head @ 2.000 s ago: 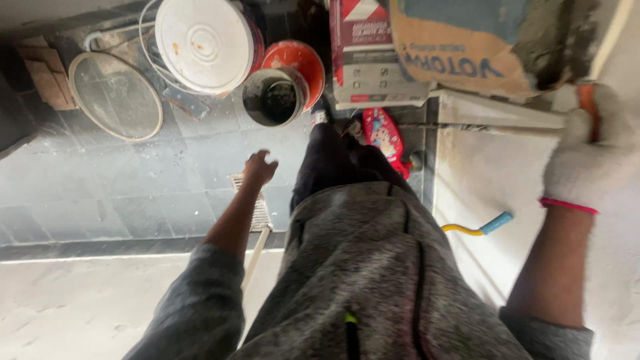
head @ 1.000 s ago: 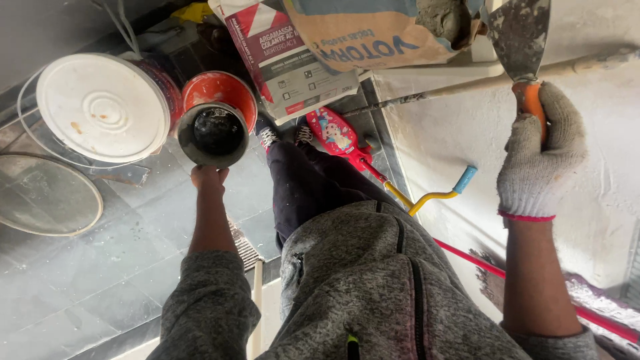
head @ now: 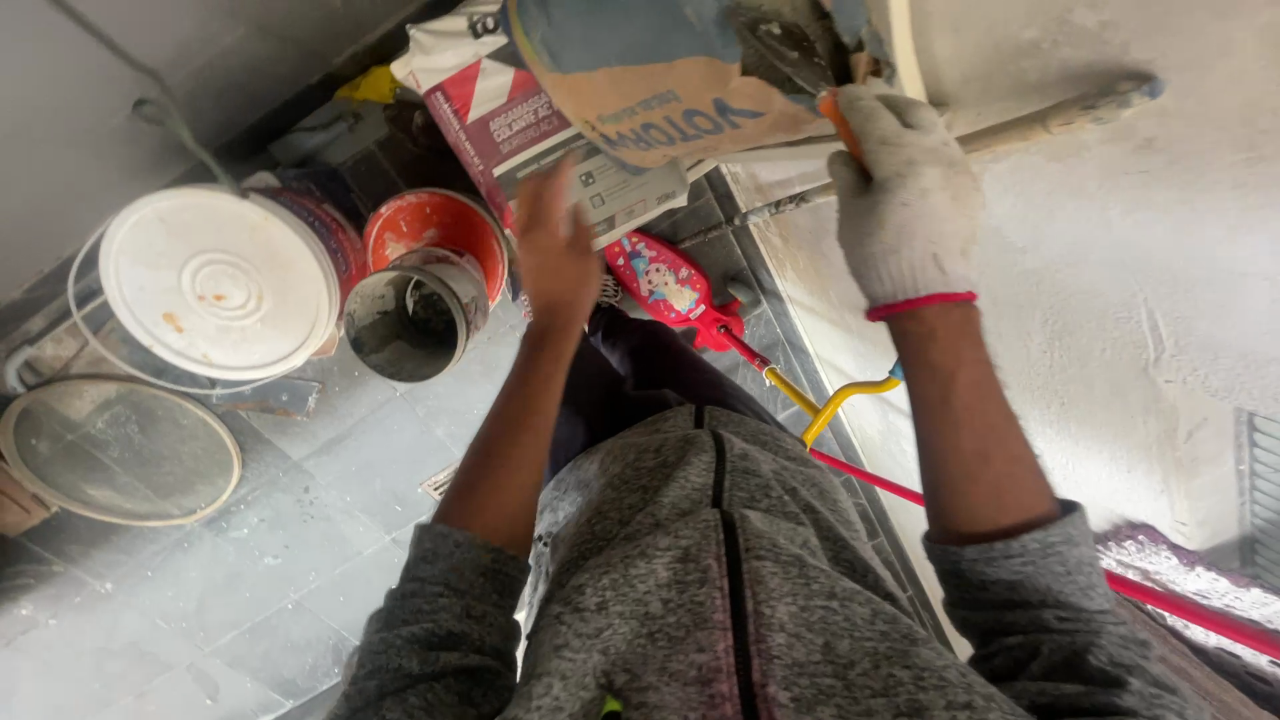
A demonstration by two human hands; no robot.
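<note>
My right hand [head: 905, 190], in a white knit glove with a pink cuff, grips the orange handle of a putty knife [head: 840, 120]. Its dark blade [head: 785, 50] reaches into the opening of a brown and blue paper cement bag [head: 690, 100], where grey material shows. My bare left hand [head: 558, 245] is blurred, holds nothing and hovers in front of a red and white mortar bag [head: 500, 120]. To its left, a grey-smeared container [head: 410, 320] rests against an orange bucket [head: 440, 230]; whether it holds anything is unclear.
A white-lidded bucket [head: 220, 285] and a round sieve [head: 120, 450] stand on the tiled floor at left. Near my feet lies a pink child's toy part [head: 665, 280] with a red and yellow bar [head: 850, 400]. A pipe [head: 1060, 120] runs along the pale wall at right.
My left hand has let go of the grey container and moved right, toward the bags. My right hand has brought the putty knife left to the cement bag's opening.
</note>
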